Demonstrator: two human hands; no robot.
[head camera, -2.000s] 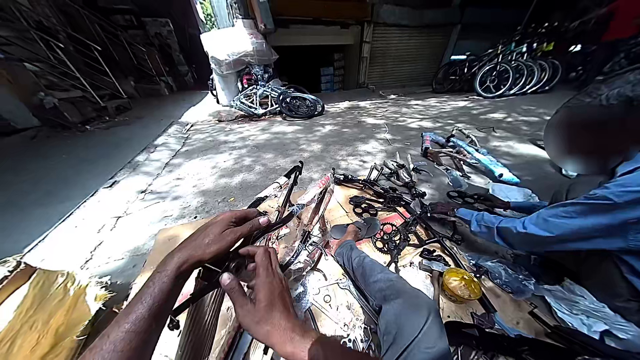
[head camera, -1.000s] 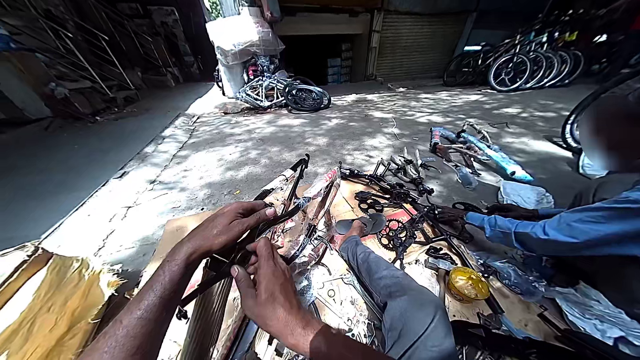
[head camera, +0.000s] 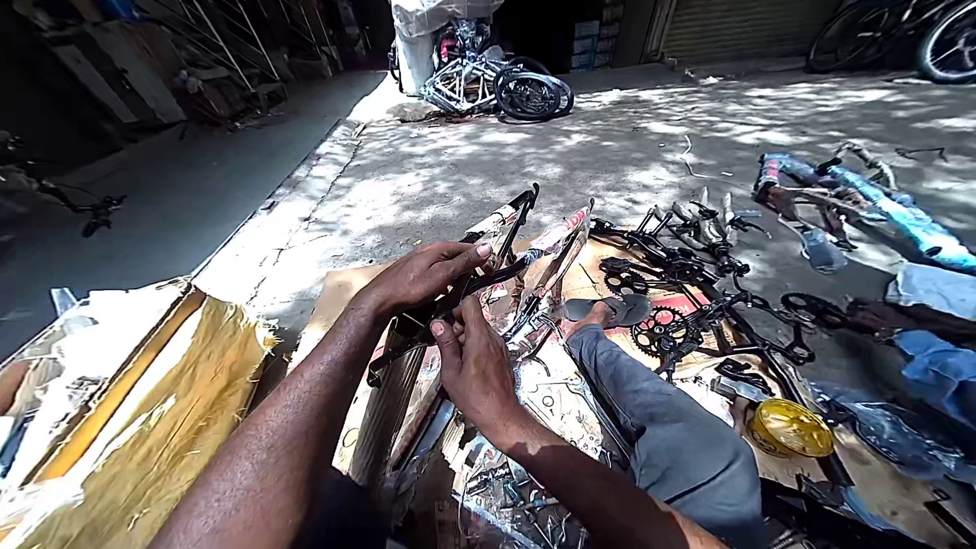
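Note:
My left hand (head camera: 431, 276) grips a black metal bicycle frame part (head camera: 499, 276) from above, fingers wrapped over its tube. Just below it, my right hand (head camera: 476, 358) is closed at the same part, thumb and fingertips pinched together; whatever small thing lies between them is hidden. The black part runs slantwise from the lower left up to the right. Beneath the hands lie wrapped frame tubes (head camera: 566, 242) and cardboard. Small bolts and metal fittings (head camera: 526, 488) are spread below my right forearm.
Black cranksets with chainrings (head camera: 662, 331) lie right of my sandalled foot (head camera: 610, 310). A yellow bowl (head camera: 793, 428) is at lower right, a co-worker's hand (head camera: 884, 316) at a crankset. Wrapped blue frames (head camera: 884, 202) lie beyond. A torn carton (head camera: 122, 404) is at left; bicycle wheels (head camera: 530, 95) stand behind.
Both hands keep nearly the same hold on the black part. The view has shifted to the right-hand side's loss, so less of the co-worker shows.

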